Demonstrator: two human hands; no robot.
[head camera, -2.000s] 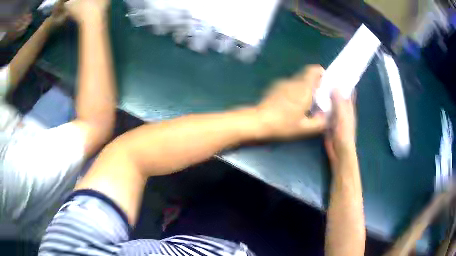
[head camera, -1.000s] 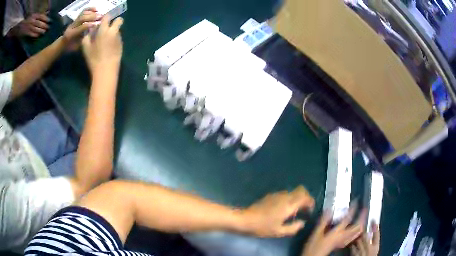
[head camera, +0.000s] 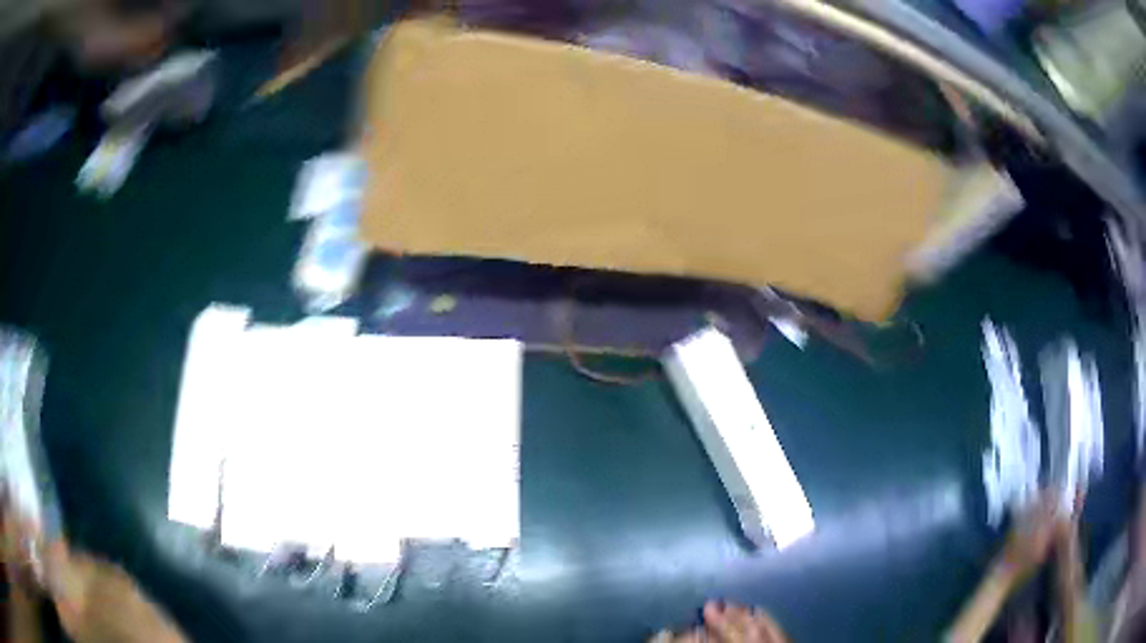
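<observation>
A long slim white carton (head camera: 742, 440) lies slanted on the dark green table, right of centre. A block of white cartons (head camera: 365, 427) lies side by side at the left, with uneven end flaps along its near side. One hand, which looks like my right hand (head camera: 735, 624), shows only as blurred fingers at the bottom edge, just below the carton's near end. They do not touch it. The rest of this hand is cut off, so I cannot tell whether it holds anything. My left hand is not in view.
A large brown board (head camera: 628, 163) stands beyond the cartons, with a thin brown cord (head camera: 603, 374) at its near side. Blurred white pieces (head camera: 1012, 427) lie at the right near another person's hand (head camera: 1033, 534). Another person's hand (head camera: 94, 597) is at the lower left.
The view has swung to the right and levelled. My left arm has gone out of the picture. The slim carton that fingers were touching now lies untouched on the table.
</observation>
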